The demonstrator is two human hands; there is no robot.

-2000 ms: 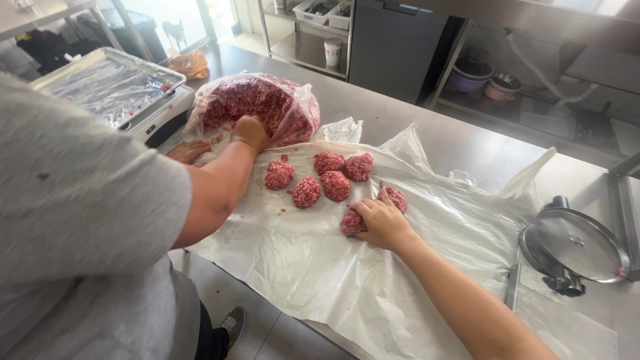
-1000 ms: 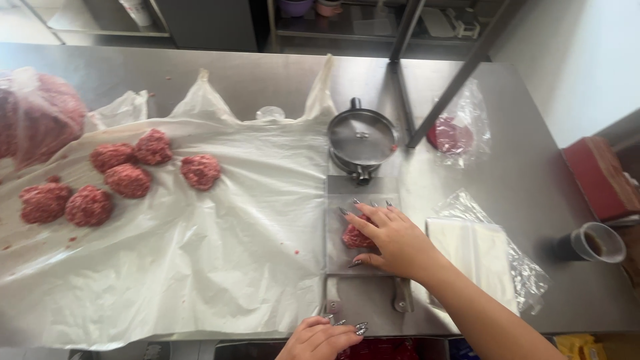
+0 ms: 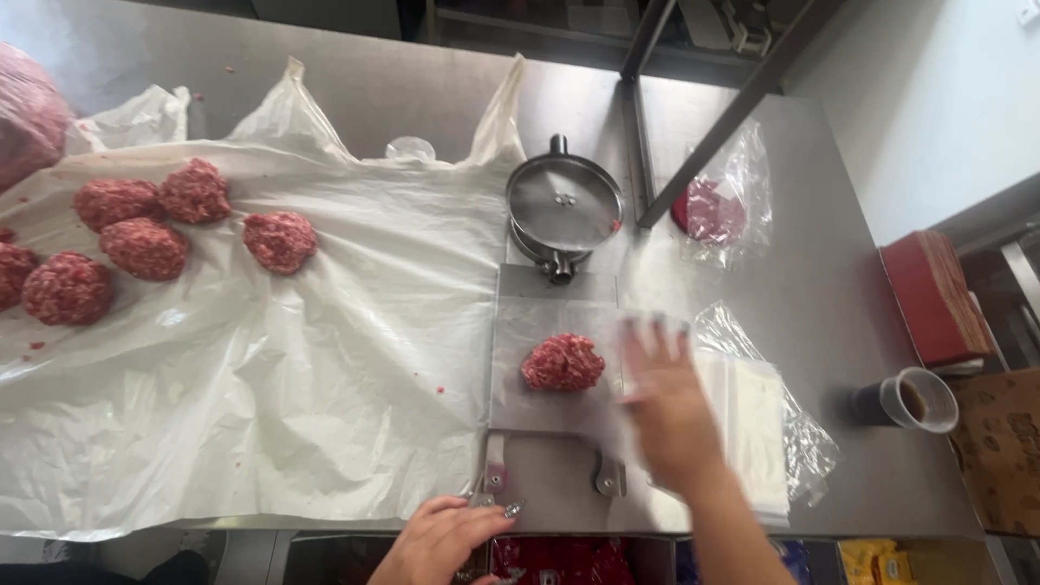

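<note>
A ball of ground meat (image 3: 562,362) lies on a clear plastic sheet (image 3: 520,410) over the flat metal plate of a burger press. Just right of it, my right hand (image 3: 670,406) is blurred, fingers spread, near a stack of clear plastic sheets (image 3: 743,431); whether it touches them I cannot tell. My left hand (image 3: 451,536) rests at the table's front edge below the press hinge (image 3: 494,467), with nothing seen in it. Behind the plate stands the round metal press head (image 3: 565,203). Several more meat balls (image 3: 280,242) lie on white plastic (image 3: 341,366) to the left.
A bag of ground meat (image 3: 28,118) is at the far left. Metal shelf legs (image 3: 707,122) stand behind the press. Further right are a wrapped round red item (image 3: 715,211), a cup of dark liquid (image 3: 918,400), a red stack (image 3: 934,296) and a cardboard box (image 3: 1003,447).
My right hand has let go of the meat ball on the plate and moved right. My left hand stays near the front edge. The view swung right from the first frame.
</note>
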